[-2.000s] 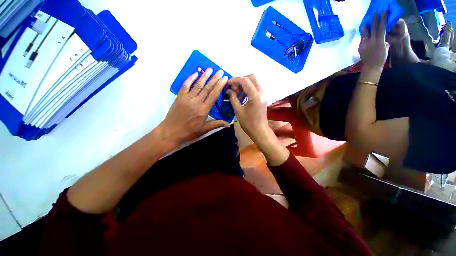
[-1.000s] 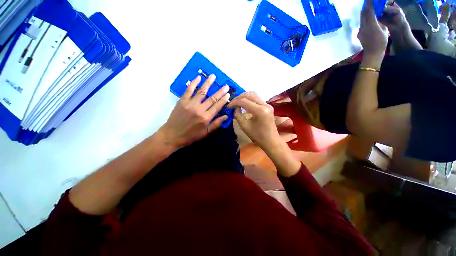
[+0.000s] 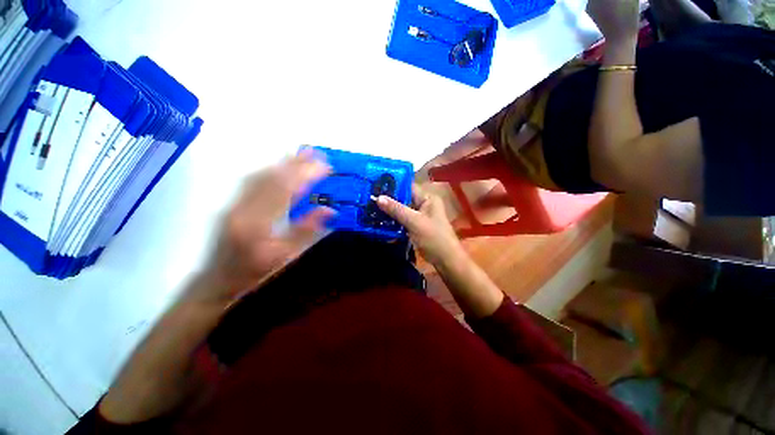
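A blue insert tray (image 3: 348,166) with a black USB cable (image 3: 384,189) in it lies at the table's near edge. The cable is coiled at the tray's right end, and its plugs point left. My right hand (image 3: 427,223) grips the tray's right end, with the thumb on the coil. My left hand (image 3: 265,223) is blurred at the tray's left end, fingers apart; contact with the tray cannot be told.
A fanned stack of flat cartons (image 3: 106,161) stands at left. Another filled blue tray (image 3: 442,41) lies at the far side. A person (image 3: 629,119) sits at right. A red stool (image 3: 510,200) and cardboard are below the table edge.
The tray has turned to lie more level. My left hand has come off the cable and moved left. My right hand has taken hold of the tray's right end. The view has shifted.
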